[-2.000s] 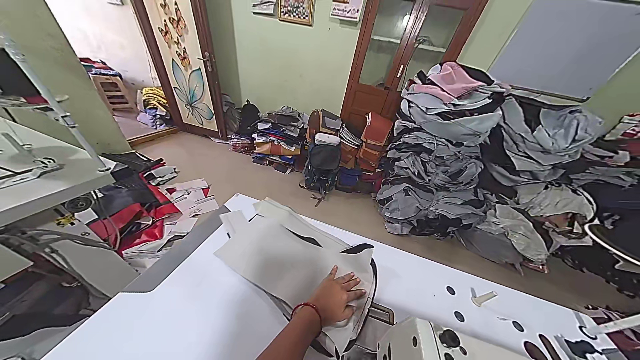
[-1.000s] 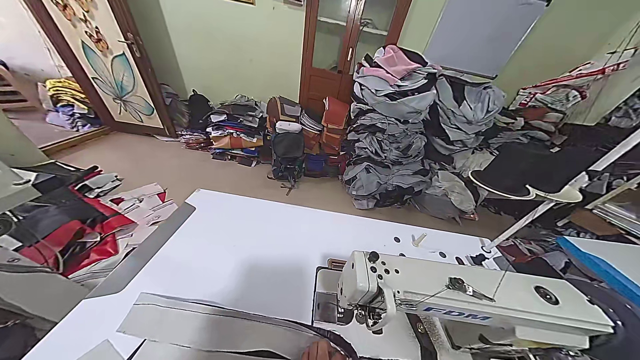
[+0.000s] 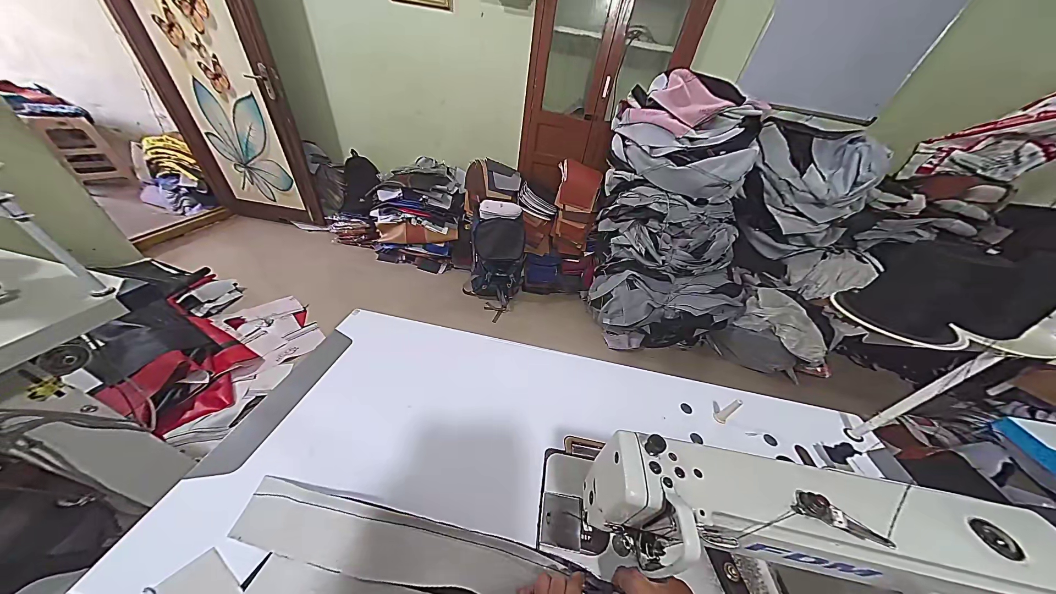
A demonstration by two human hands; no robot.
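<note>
Pale grey fabric pieces with dark edges [image 3: 371, 536] lie on the white table [image 3: 412, 388], reaching toward the needle area of an FDM sewing machine [image 3: 784, 495]. At the bottom edge of the view, the fingers of my left hand [image 3: 551, 584] press on the fabric near its dark edge. Just right of them, below the machine's head, my right hand [image 3: 648, 582] touches the same dark edge. Most of both hands is cut off by the frame, so their full grip is hidden.
A small cone-shaped piece [image 3: 728, 411] lies on the table behind the machine. Tall stacks of grey fabric [image 3: 668, 247] and a dark backpack [image 3: 497, 239] stand on the floor beyond. Red and white scraps [image 3: 206, 379] lie at left, beside another machine table [image 3: 49, 313].
One hand lay flat on the fabric at the table's middle two seconds ago; both are now low, by the machine. The fabric has moved toward the near edge. The view has shifted.
</note>
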